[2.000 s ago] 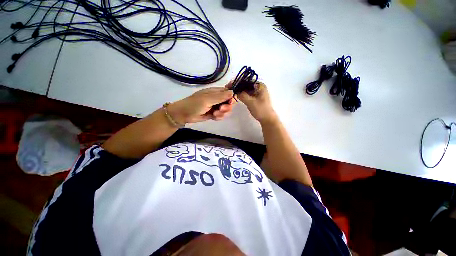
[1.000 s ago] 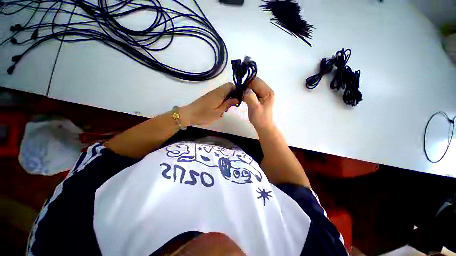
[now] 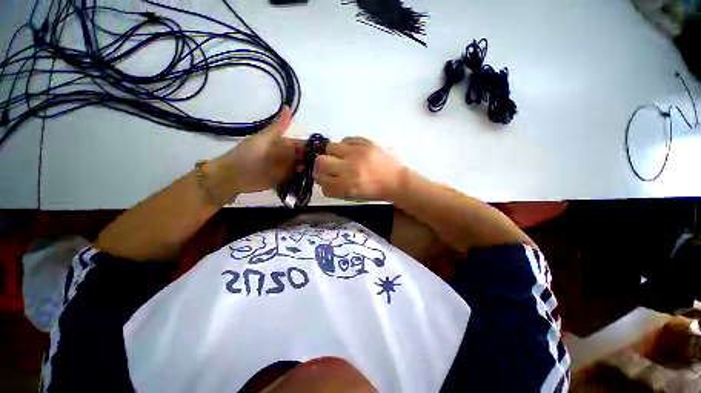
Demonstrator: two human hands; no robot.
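Note:
A short folded black cable hank (image 3: 307, 169) stands near upright between my hands, just above the table's front edge, with a pale metallic tip at its lower end. My left hand (image 3: 265, 157) holds it from the left, thumb raised. My right hand (image 3: 357, 169) grips it from the right with bent fingers. Loose black cables (image 3: 230, 127) lie in wide loops at the left. Black twist ties (image 3: 390, 15) lie in a small pile at the top, partly cut off. Several finished bundles (image 3: 488, 88) lie to the right. Whether a tie is around the hank cannot be told.
The white table (image 3: 369, 84) spans the view, with a seam at the left. A dark phone edge (image 3: 288, 1) shows at the top. A thin cable ring (image 3: 648, 142) lies at far right. A white bag (image 3: 54, 280) is below left, and cardboard (image 3: 638, 338) below right.
My hands have moved left and closer to my body with the hank. The hank is turned, its metallic tip now pointing down. The view has shifted, so the table items appear higher and further left.

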